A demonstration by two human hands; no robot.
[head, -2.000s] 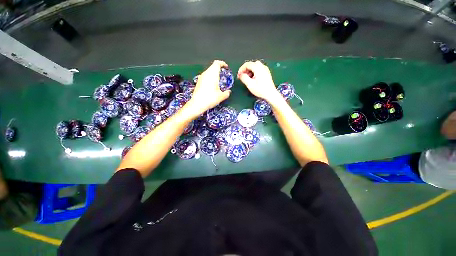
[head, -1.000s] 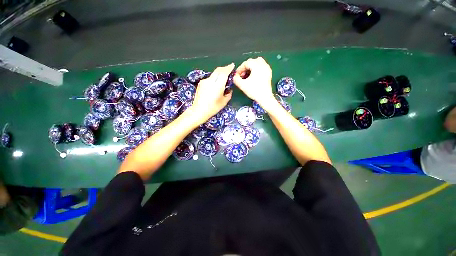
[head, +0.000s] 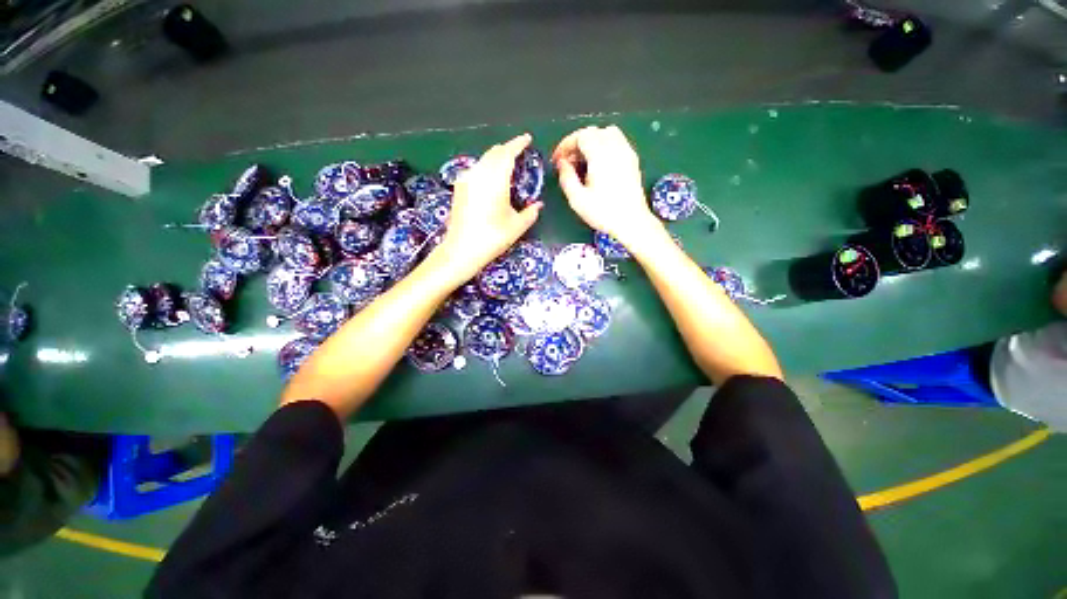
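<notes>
My left hand (head: 486,211) holds a round board unit (head: 529,178) by its edge, with the blue-white patterned face turned to the right. My right hand (head: 603,181) is just to the right of it, a small gap apart, with thumb and fingertips pinched together; whether something small is between them cannot be told. Many similar discs (head: 503,279) lie heaped on the green bench top (head: 749,152), left and centre, partly under my forearms. One disc (head: 674,197) with a pale lead wire lies right of my right hand.
Several black housings (head: 833,274) lie together at the right of the bench. Beyond the bench edge, a dark conveyor belt (head: 491,70) carries spaced black housings (head: 899,45). A pale metal rail (head: 70,152) juts in at left. Blue stools (head: 919,377) and parts of other people are at both sides.
My hands came together at the disc and are now slightly apart again, with the disc's face showing. The housings on the belt have shifted to the right.
</notes>
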